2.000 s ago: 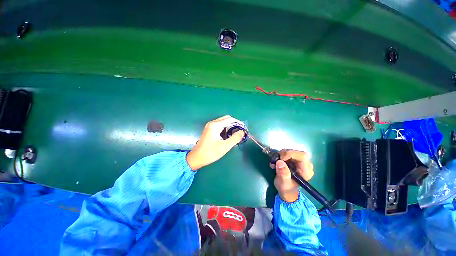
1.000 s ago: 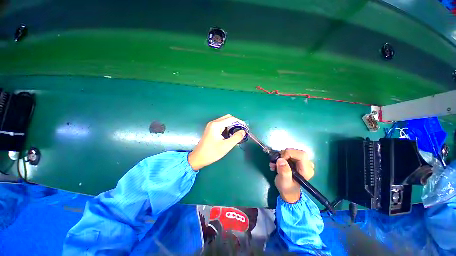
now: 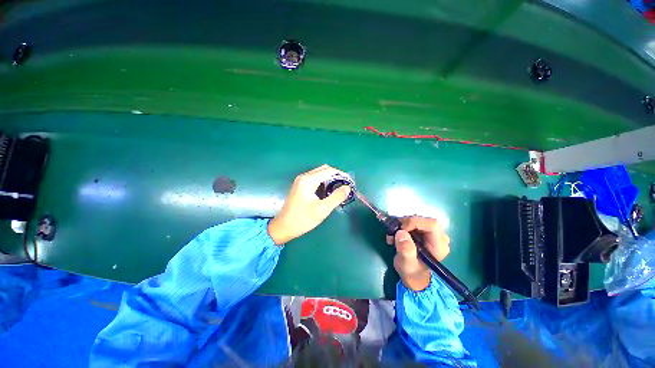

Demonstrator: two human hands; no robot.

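My left hand (image 3: pixel 305 206) pinches a small round black unit (image 3: pixel 338 189) just above the green bench, near the middle of the view. My right hand (image 3: pixel 421 248) holds a slim black-handled tool (image 3: pixel 438 269), likely a soldering iron, with a thin metal shaft. The shaft points up and left, and its tip is at the right edge of the unit. The fingers of my left hand hide part of the unit, so the exact contact point cannot be seen.
Several round black units lie on the green belt (image 3: pixel 237 90), one of them (image 3: pixel 291 54) at top centre. A black ribbed box (image 3: pixel 531 248) stands right, beside a clear bag (image 3: pixel 633 264) and blue bag (image 3: pixel 610 190). Another black box (image 3: pixel 25 176) is far left. A grey post (image 3: pixel 603 151) is right.
The round units on the belt have moved left, and another shows at the far right edge. My hands, the held unit and the tool have hardly moved.
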